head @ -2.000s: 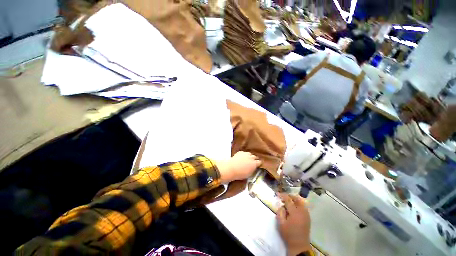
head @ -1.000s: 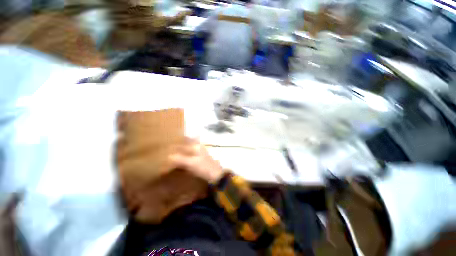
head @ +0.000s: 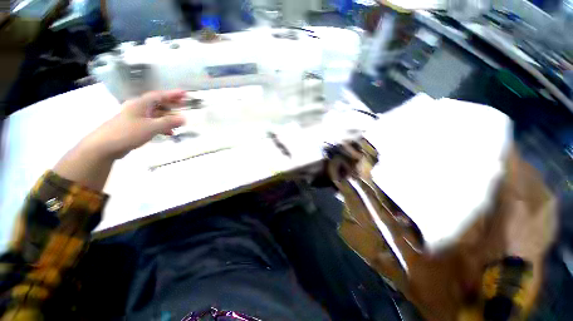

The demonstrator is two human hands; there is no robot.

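Observation:
My left hand (head: 147, 120) is over the white sewing machine bed near the needle area, fingers apart and holding nothing visible. At the right, brown panels (head: 433, 276) hang beside the table with a large white backing sheet (head: 446, 157) over them. My right plaid sleeve shows low among the brown panels. My right hand is blurred against the brown cloth, and its grip is unclear. The white sewing machine (head: 276, 75) stands across the table. Its needle is not clear behind my left hand.
Dark narrow snips (head: 278, 143) lie on the white table (head: 220, 178), right of a thin yellow line on its top. A dark clamp-like shape (head: 349, 157) is at the table's right end, by the panels. My dark-clothed lap is below the table's front edge.
The view has swung right. The brown piece seen under a hand before the machine is no longer in view. My left hand now shows by the needle area, and my right sleeve is at the right-hand panels.

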